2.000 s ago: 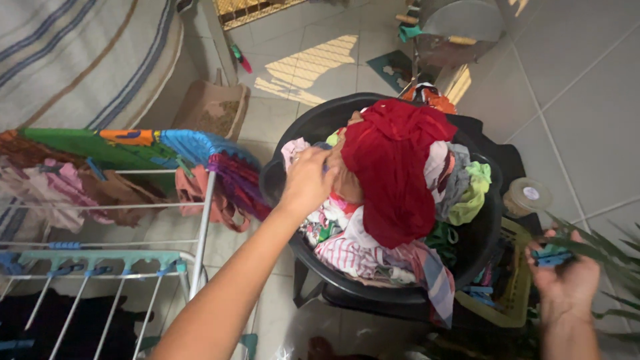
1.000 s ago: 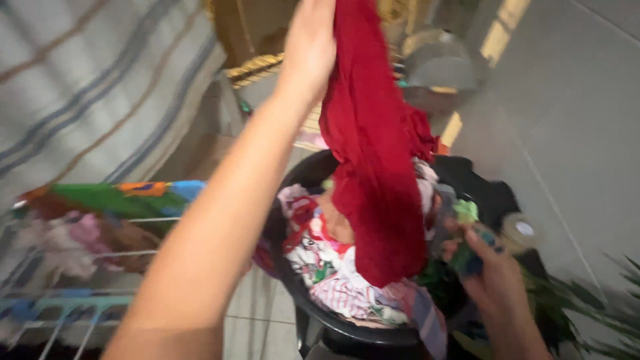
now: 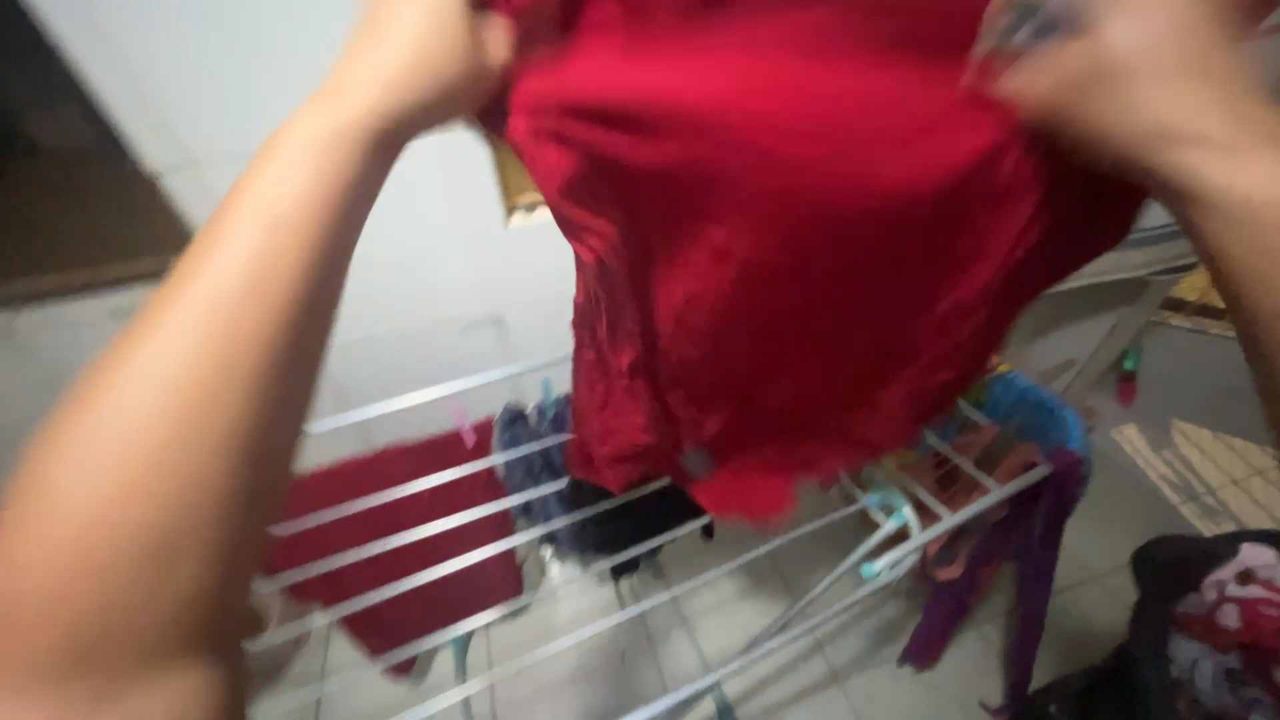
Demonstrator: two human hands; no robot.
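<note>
A red garment (image 3: 800, 260) hangs spread between my two raised hands, above a white metal drying rack (image 3: 560, 560). My left hand (image 3: 450, 60) grips its upper left edge near the top of the view. At the upper right, my right hand (image 3: 1090, 80) is closed on the other side of the cloth, with a small blurred object at its fingers, likely the clothespins. The garment's lower edge hangs in front of the rack's bars. The fingertips of both hands are blurred.
A dark red cloth (image 3: 410, 550), a black garment (image 3: 620, 520) and purple clothing (image 3: 1040, 570) hang on the rack. At the lower right stands a black tub (image 3: 1150, 580) with laundry. A pink clothespin (image 3: 465, 428) is on the rack. Sunlight falls on the tiled floor (image 3: 1100, 590) at right.
The red garment lay on the laundry in the tub; my left hand lifted it out, and both hands now hold it spread over the rack. The view has swung left.
</note>
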